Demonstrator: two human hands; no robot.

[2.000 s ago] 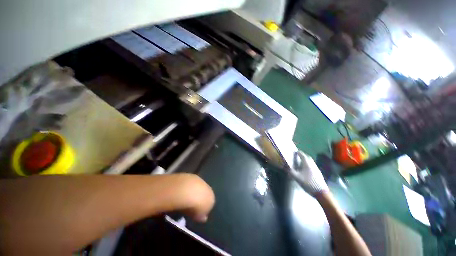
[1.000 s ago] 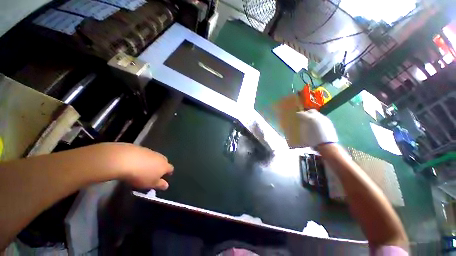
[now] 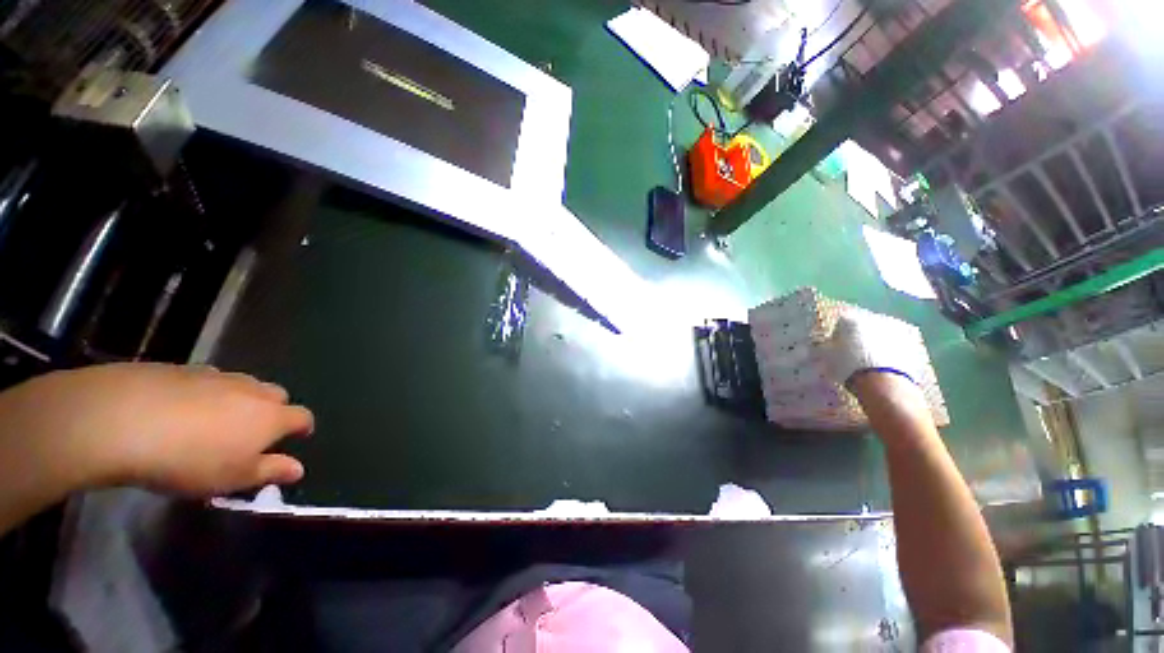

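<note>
My bare left hand (image 3: 211,431) hovers at the left near the bench's front edge, empty, its fingers slightly apart. My right hand (image 3: 874,347), in a white glove with a blue cuff edge, is on top of the stack of PCB panels (image 3: 802,383) at the right of the bench. The fingers blend with the pale panels, so I cannot tell whether they grip one. A black slotted rack (image 3: 729,364) stands against the stack's left side.
A framed plate (image 3: 543,140) lies at the upper left beside the machine's metal bracket (image 3: 121,109). A small shiny clear item (image 3: 508,310) is below it. A black phone-like rectangle (image 3: 666,222), an orange-red holder (image 3: 719,168) and a green post (image 3: 849,115) stand beyond.
My right hand has moved from above the bench, where it held a tan panel, right and down onto the stack. My left hand has shifted left in view. The view has turned right.
</note>
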